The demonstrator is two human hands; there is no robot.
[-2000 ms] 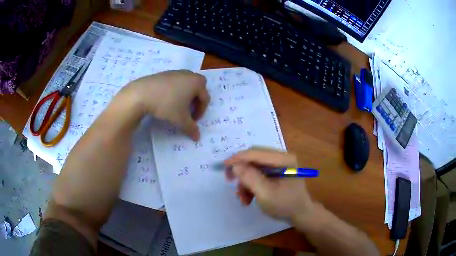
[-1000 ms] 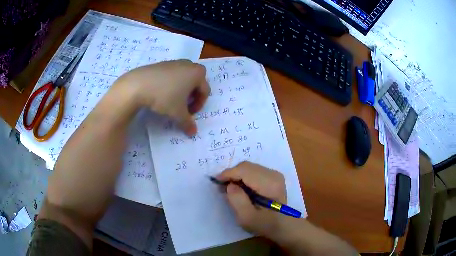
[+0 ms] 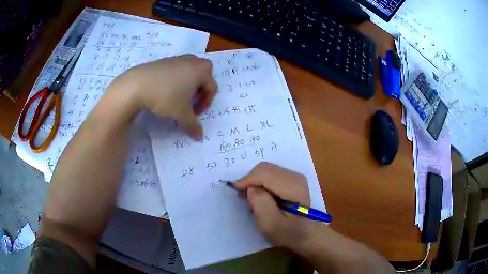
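Note:
The order worksheet [image 3: 230,230] lies tilted in front of me, with handwritten size letters and rows of numbers. My right hand [image 3: 275,200] holds a pen [image 3: 305,211] with a blue end and yellow band; its tip touches the sheet at a short new row below "28". My left hand [image 3: 179,91] rests on the sheet's upper left, fingers curled and holding nothing that I can see; it hides part of the writing. A second handwritten sheet [image 3: 91,80] lies under my left forearm.
Scissors [image 3: 47,109] with orange-red handles lie on the left papers. A black keyboard [image 3: 278,32] is at the top. At right are a mouse [image 3: 383,137], a blue object [image 3: 390,75], a calculator [image 3: 424,104], a pink-lilac sheet [image 3: 422,155] and a black slab [image 3: 432,207] with a white cable.
My right hand has moved left and down from the row beginning "28", which now has more figures. A faint new mark stands below it. The view has shifted slightly; my left hand stays on the sheet.

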